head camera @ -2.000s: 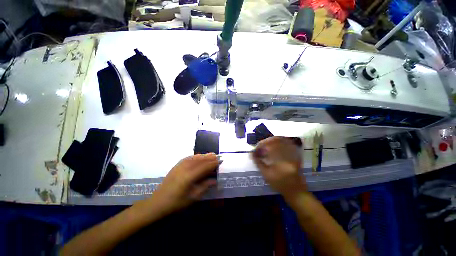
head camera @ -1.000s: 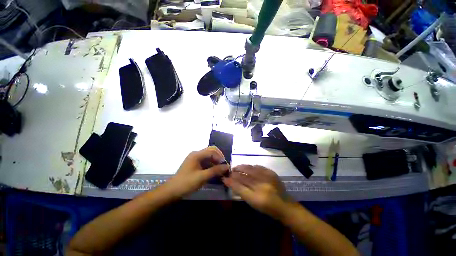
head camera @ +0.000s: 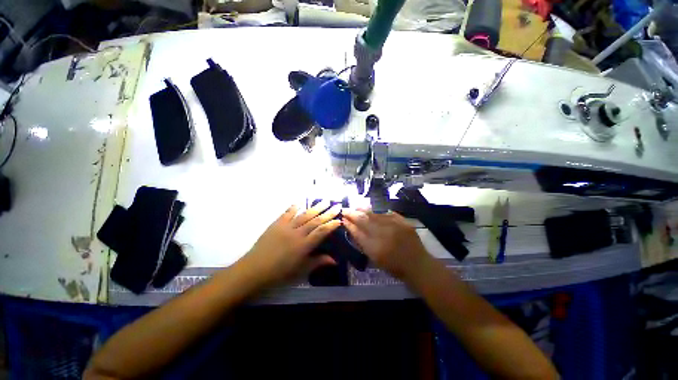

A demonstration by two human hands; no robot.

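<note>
A black fabric panel [head camera: 327, 273] lies in front of the needle area, its far end close to the presser foot. A black strip [head camera: 351, 251] lies on it at a slant, partly under my hands. My left hand [head camera: 301, 236] presses flat on the fabric from the left, fingers spread a little. My right hand [head camera: 383, 237] presses on it from the right, fingertips near my left fingertips. Both hands are bare. The sewing machine [head camera: 505, 167] stands behind them. Glare and my fingers hide where the fabric meets the needle.
Loose black strips [head camera: 446, 223] lie right of my right hand, then yellowish snips [head camera: 494, 231] and a dark rectangle [head camera: 580, 233]. A panel stack [head camera: 146, 241] lies at left, two sewn pieces [head camera: 223, 111] behind it. A blue knob [head camera: 325, 102] is left of the machine head.
Both hands have moved forward from the table's front edge to the needle area and now lie flat on the fabric. A strip now lies slanted over the panel.
</note>
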